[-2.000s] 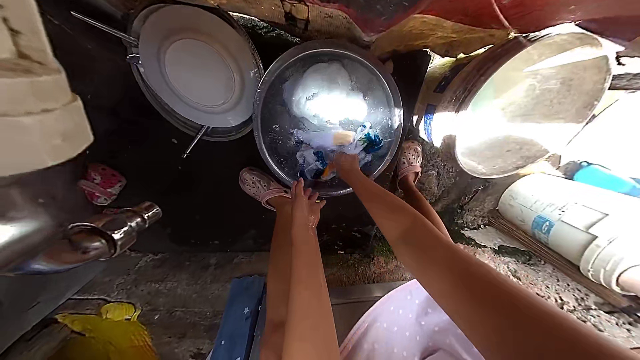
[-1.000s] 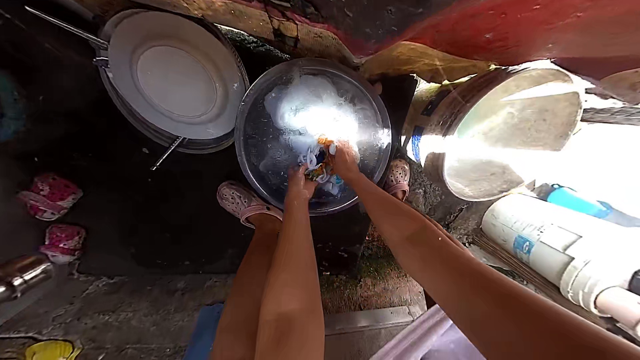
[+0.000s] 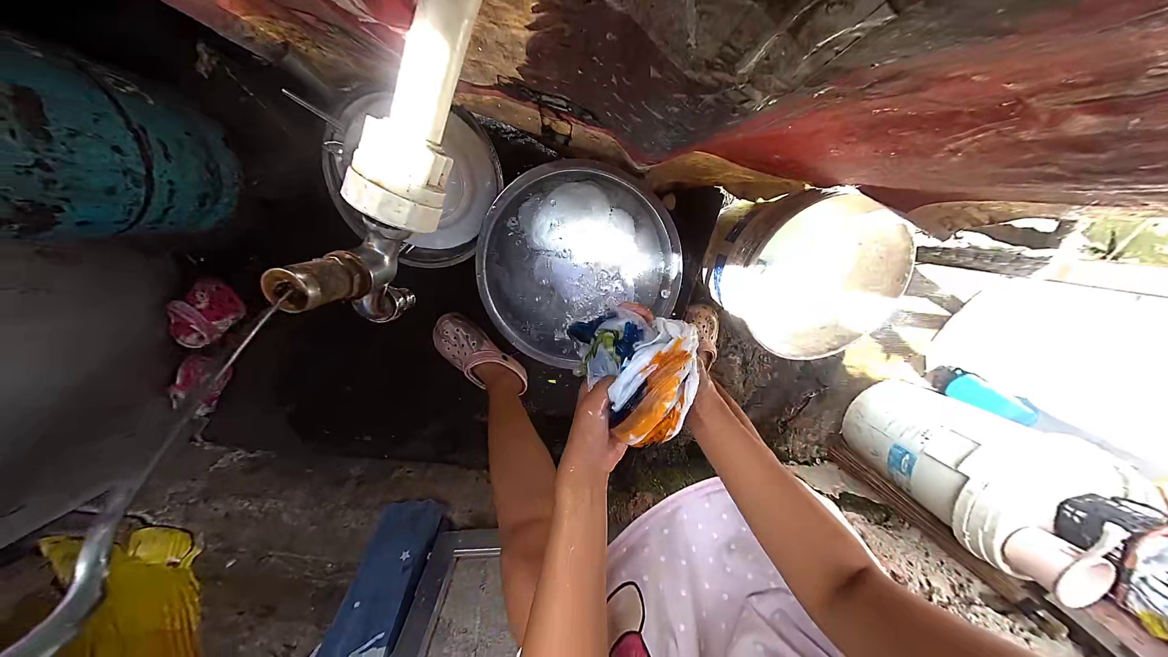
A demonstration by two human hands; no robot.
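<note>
A wet, bunched cloth (image 3: pixel 652 379), white with orange, blue and green patches, is held up over the near rim of a round metal basin (image 3: pixel 520 333). My left hand (image 3: pixel 593 424) grips its left side, thumb along the fabric. My right hand (image 3: pixel 698 388) is around its right side, with most of the fingers hidden behind the cloth. Sudsy water (image 3: pixel 579 242) lies in the basin. A brass faucet (image 3: pixel 315 281) at the left lets out a thin stream of water (image 3: pixel 173 438).
A basin with a white lid (image 3: pixel 465 182) stands left of the metal basin, a large bucket (image 3: pixel 812 274) to its right. White plastic containers (image 3: pixel 912 447) lie at the right. A teal gas cylinder (image 3: pixel 109 146) is at the far left. Clogs (image 3: pixel 465 345) are on my feet.
Both hands have lifted the cloth out of the basin toward me; earlier it was down in the basin. The view has shifted, and the faucet's running stream is now visible.
</note>
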